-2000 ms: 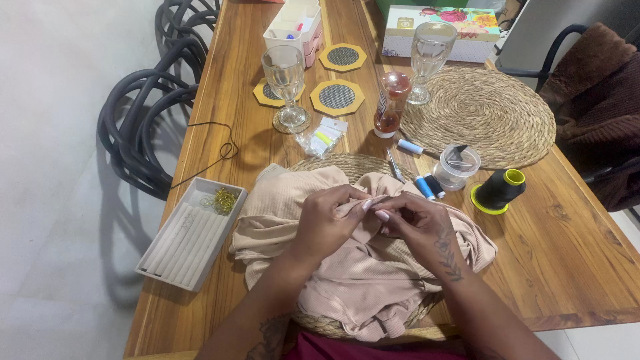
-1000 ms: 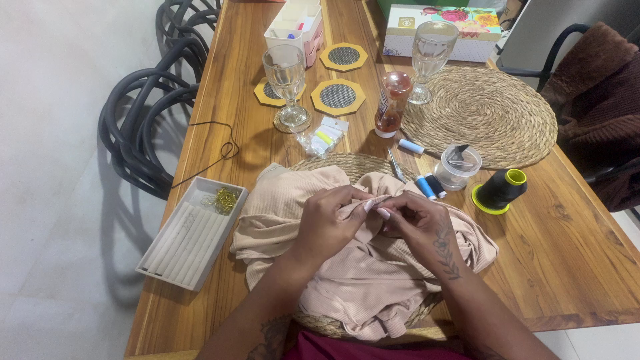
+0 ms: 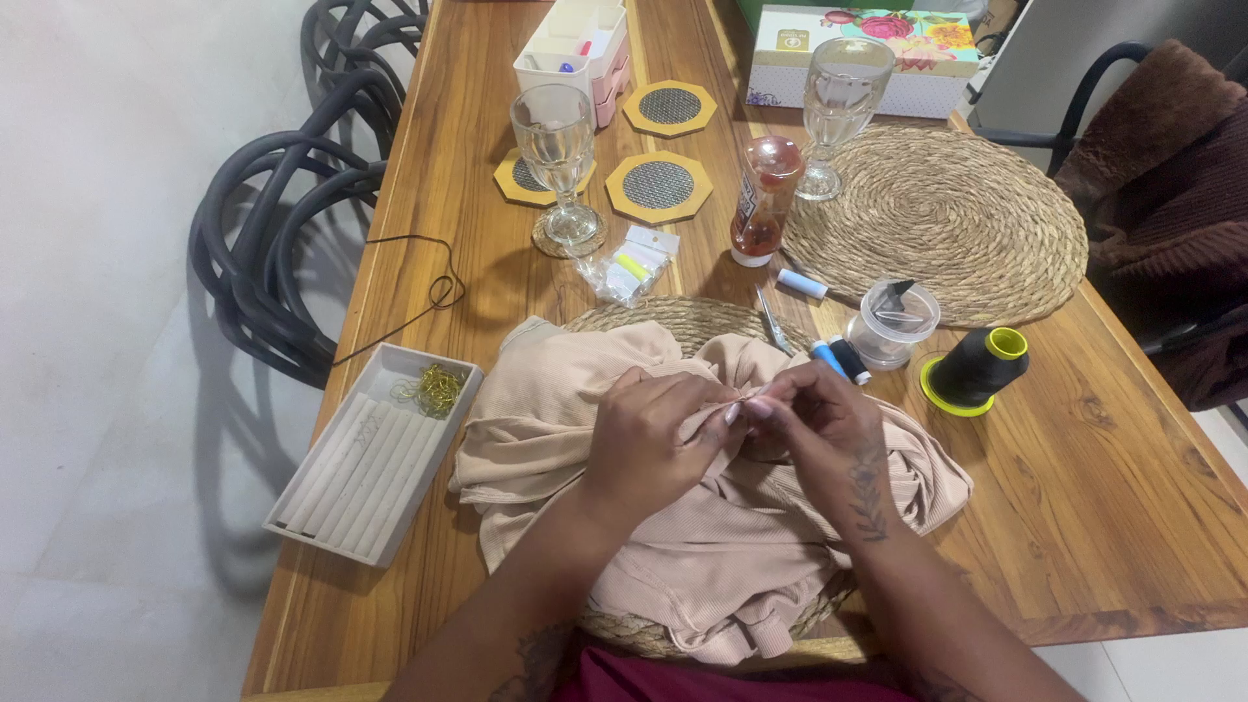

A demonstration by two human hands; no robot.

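Observation:
Beige ribbed fabric (image 3: pixel 682 546) lies bunched on a round woven placemat (image 3: pixel 673 314) in front of me. My left hand (image 3: pixel 658 439) pinches a fold of it between thumb and fingers. Close against it, my right hand (image 3: pixel 819 419) has its thumb and finger on the same fold; whether a needle is there is too small to tell. Just beyond the fabric are small scissors (image 3: pixel 773 320), a blue thread spool (image 3: pixel 829 358) and a black one (image 3: pixel 850 360). A clear round container (image 3: pixel 891 331) and a large black thread cone (image 3: pixel 978 369) stand to the right.
At left lies a grey tray (image 3: pixel 375 458) with gold-coloured pins or chain. Farther back are two glass goblets (image 3: pixel 554 146), a red-brown bottle (image 3: pixel 767 200), a plastic packet (image 3: pixel 634 265), a pale blue spool (image 3: pixel 802 284), octagonal coasters (image 3: pixel 660 186), a second placemat (image 3: pixel 936 224) and a floral box (image 3: pixel 863 58).

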